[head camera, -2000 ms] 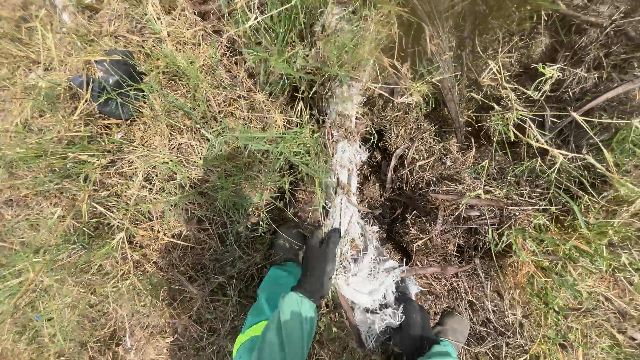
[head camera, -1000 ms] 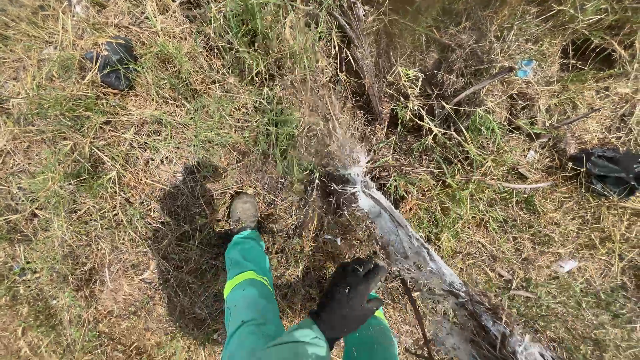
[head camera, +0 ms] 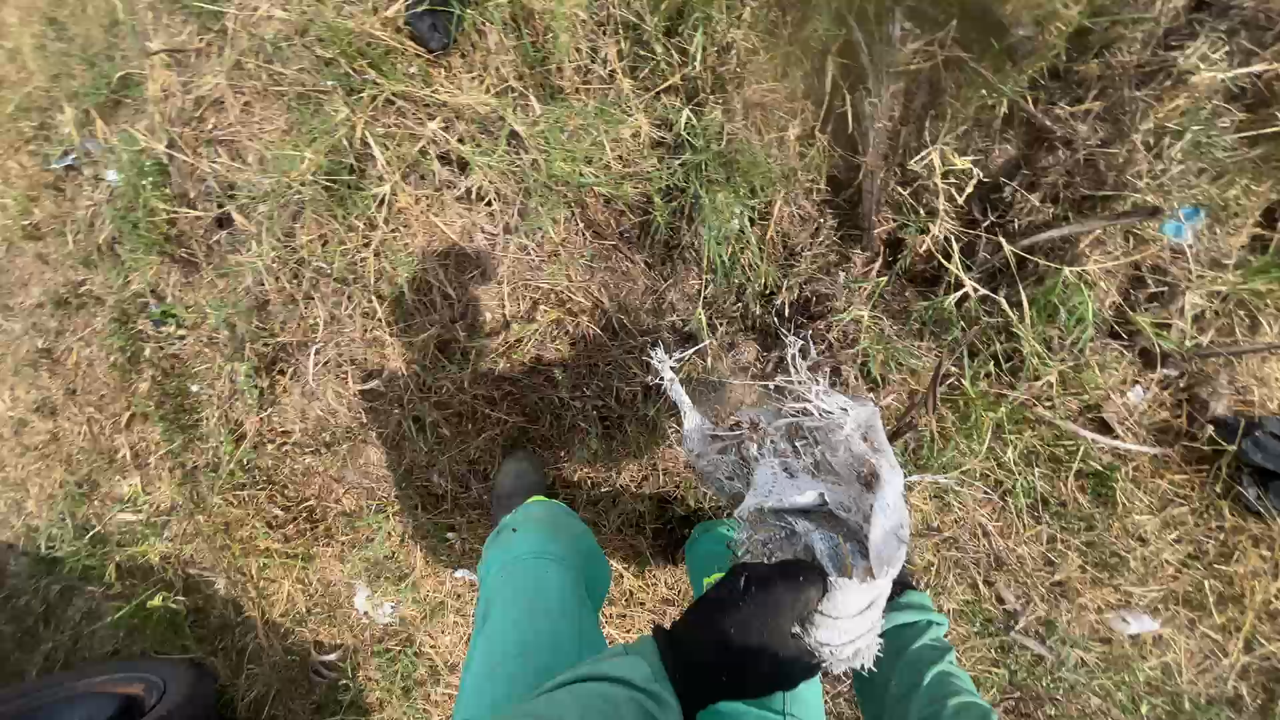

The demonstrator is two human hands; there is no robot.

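Note:
My left hand point(head camera: 745, 630), in a black glove, is closed on the near edge of a frayed white woven plastic sack point(head camera: 835, 480). The sack is bunched up in front of my right leg, with torn threads sticking out at its far end and dark debris clinging to it. My right hand point(head camera: 903, 583) is almost wholly hidden behind the sack's right side; only a bit of black glove shows above the green sleeve, so its grip cannot be made out.
Dry grass covers the ground. Black plastic bags lie at the top point(head camera: 432, 25) and at the right edge point(head camera: 1258, 460). A tyre point(head camera: 110, 690) is at the bottom left. A blue scrap point(head camera: 1183, 225) lies by a stick point(head camera: 1085, 228) at upper right.
The white sack, stretched along the ground before, is now lifted and bunched near my legs. My left hand, off the sack one second ago, now holds it.

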